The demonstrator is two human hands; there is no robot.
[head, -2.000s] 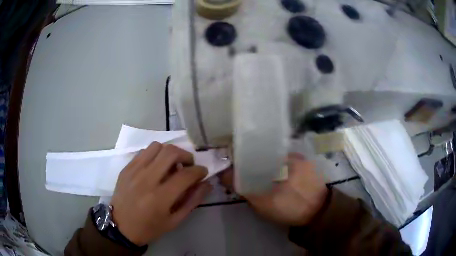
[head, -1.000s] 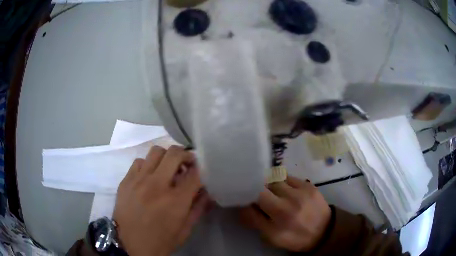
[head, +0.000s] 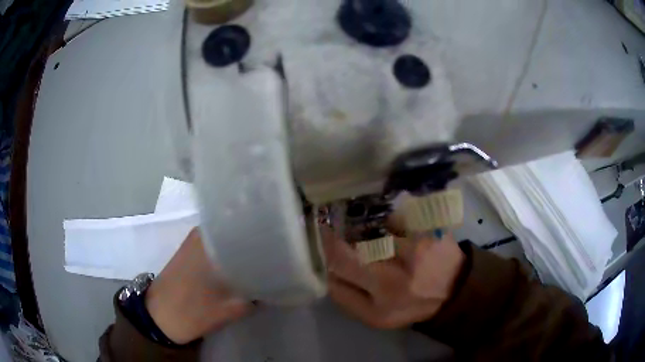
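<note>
A long white strip lies on the table left of the machine head, over another white piece. The large cream take-up guard hides their right ends. My left hand is at the strip's right part, its fingers hidden behind the guard. My right hand is below the machine head, near the ribbed cream knobs; its fingertips are blurred and partly covered, and I cannot tell if they hold anything. The needle area is hidden.
The cream machine head fills the upper middle and right. A fanned stack of white strips lies under the machine arm at the right. The grey table extends to the left, with a brown edge. White material shows at the top left.
The view has shifted, so the guard now covers my left fingers. My right hand has moved up closer under the knobs. The strip's left end has barely moved.
</note>
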